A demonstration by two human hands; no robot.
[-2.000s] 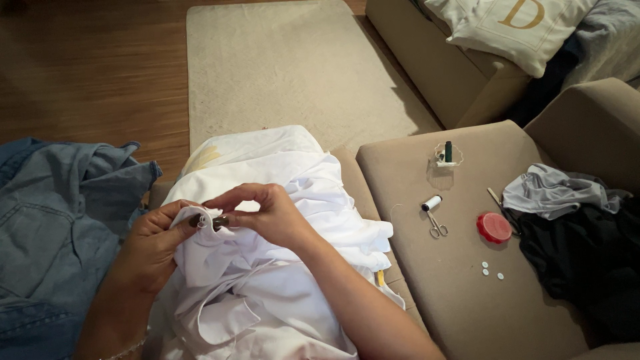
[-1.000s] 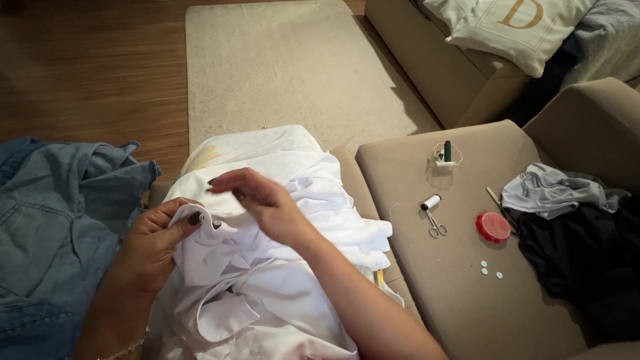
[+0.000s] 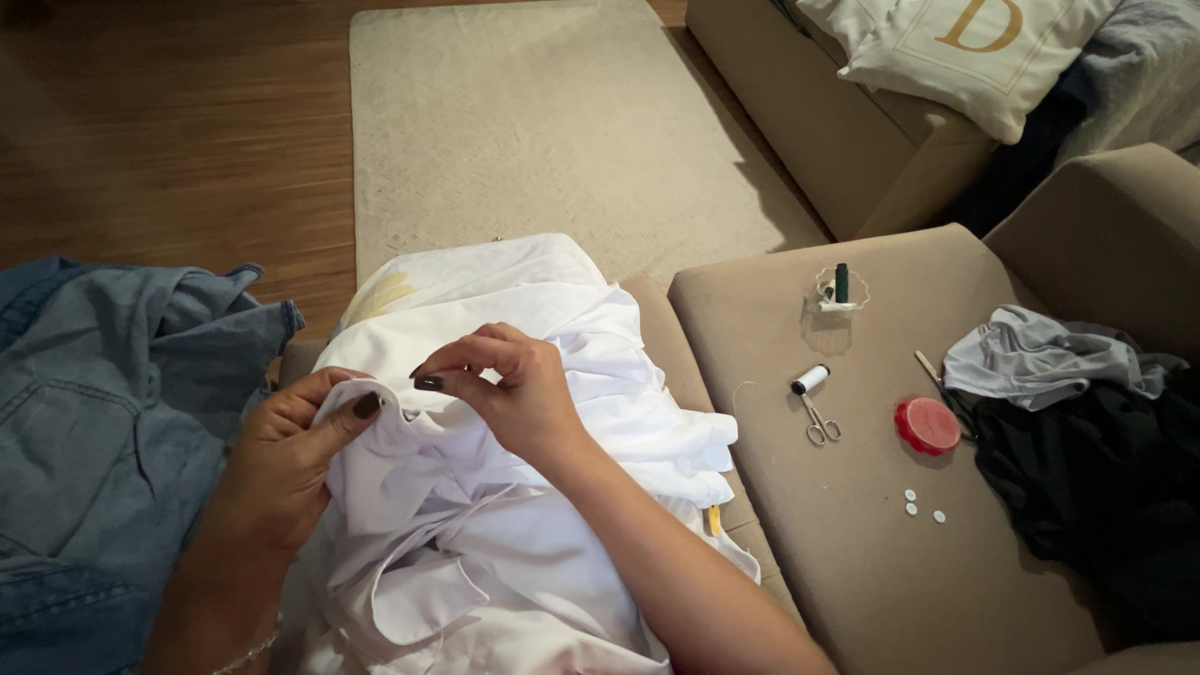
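Note:
A white cloth garment point(image 3: 553, 525) lies heaped in front of me. My left hand point(image 3: 300, 450) pinches a folded edge of it, thumb on top. Just right of that edge, my right hand point(image 3: 506, 384) has thumb and index fingertips together; whether a needle or thread is between them is too small to tell. On the sofa cushion to the right are a spool of white thread point(image 3: 810, 379), small scissors point(image 3: 820, 422) touching it, a red round container point(image 3: 927, 426) and several white buttons point(image 3: 910, 509). A clear scalloped cup point(image 3: 848, 302) holds a dark green spool.
Blue denim clothing point(image 3: 84, 422) lies at the left. Grey cloth point(image 3: 1041, 356) and black cloth point(image 3: 1078, 497) are heaped at the right of the beige sofa cushion point(image 3: 797, 562). A pale rug point(image 3: 544, 122) covers part of the wood floor. A white pillow point(image 3: 984, 56) rests at the upper right.
My right hand was at the cloth edge beside my left fingers, then lifted off with fingers spread. Now its fingertips are together, close to the edge. My left hand has kept its hold.

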